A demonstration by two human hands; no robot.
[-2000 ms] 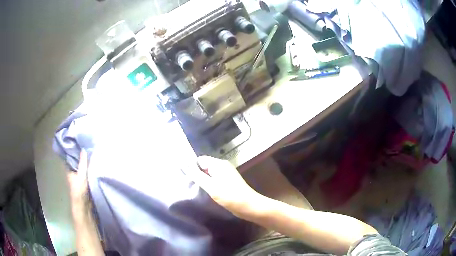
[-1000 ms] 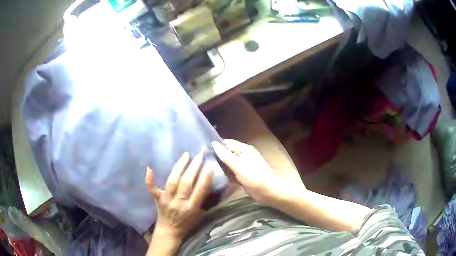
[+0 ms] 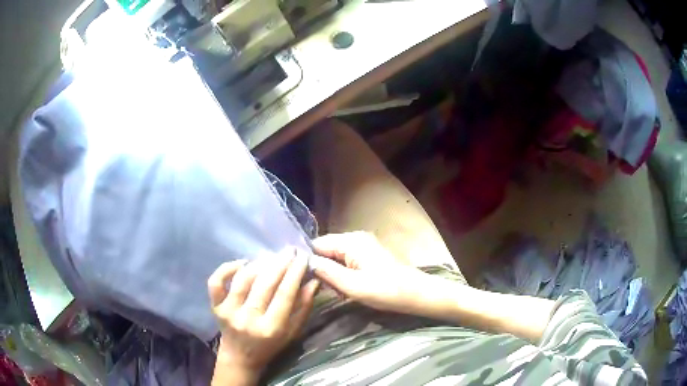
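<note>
A pale blue-grey garment piece [image 3: 158, 219] spreads from the overlock machine [image 3: 252, 30] down over the table edge towards my lap. Its upper part is lost in white glare. My left hand [image 3: 264, 301] grips the cloth at its lower right corner, fingers bent. My right hand [image 3: 361, 271] pinches the same edge between thumb and fingers, close beside the left. Loose thread [image 3: 290, 197] hangs along the right edge of the cloth. The needle area is hidden by the glare.
The pale table [image 3: 392, 41] has a dark round spot. Blue-grey cloth and red fabric [image 3: 482, 188] lie at the right. Piles of blue-grey cloth [image 3: 580, 279] lie at the lower right and lower left. A plastic bag [image 3: 53, 354] is at the lower left.
My left hand has come from the cloth's far left to its lower right corner, beside my right hand, and its fingers have closed. The view has moved, so the machine sits higher.
</note>
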